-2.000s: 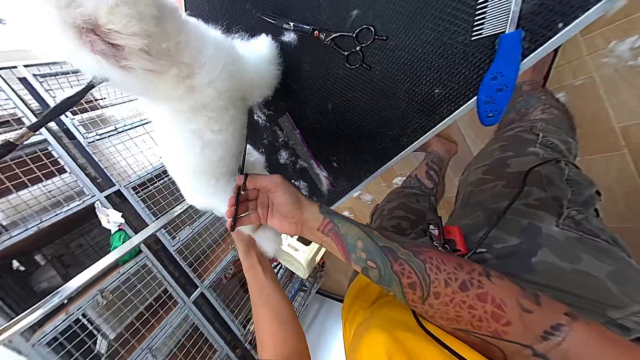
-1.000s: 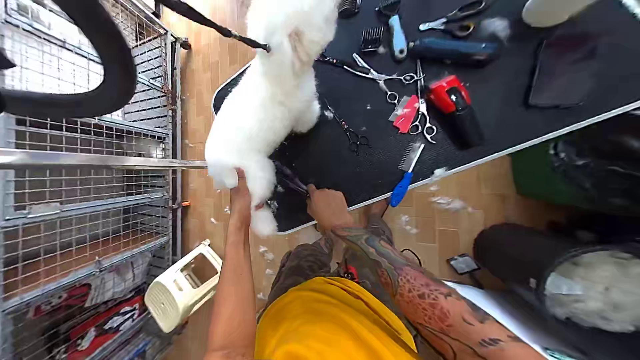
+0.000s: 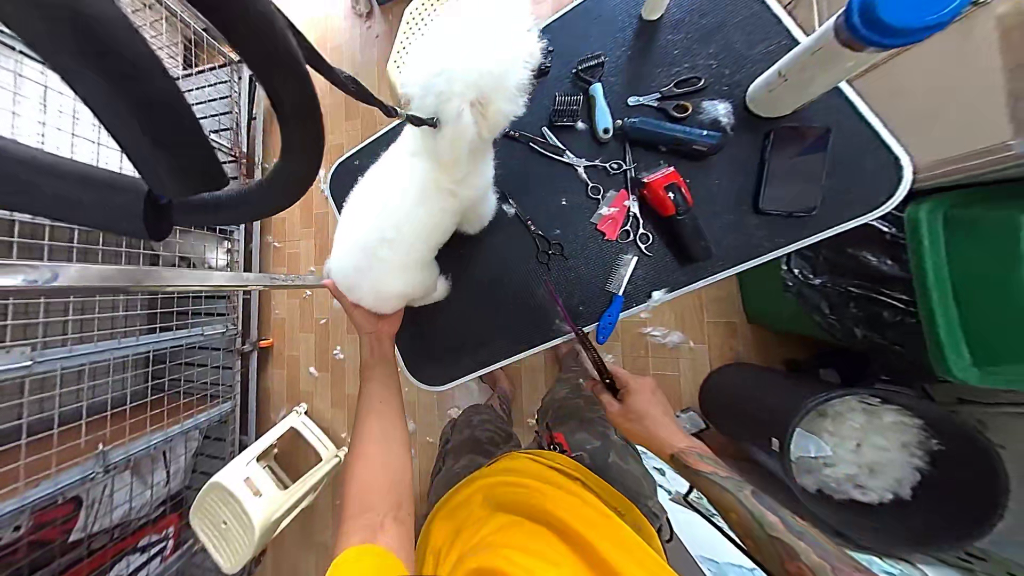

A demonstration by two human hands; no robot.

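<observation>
A fluffy white dog is on the black grooming table, with a dark grooming loop about its neck. Under its rump is my left hand, touching the fur. My right hand, beyond the table's front edge, grips dark grooming shears whose thin purple-tinted blades point at the table; whether the blades are apart is unclear. Black-handled scissors lie near the dog's legs. A steel comb with a blue handle rests at the front edge. Silver scissors and a red and black clipper lie farther back.
Wire cages and a padded black arm stand at left. A cream plastic stool is on the floor. At right are a smartphone, a blue-capped bottle, a green bin and a black bin of white fur.
My right hand has moved right, away from the dog, with the shears. My left hand is now under the rump instead of by the hind leg. The view has shifted widely.
</observation>
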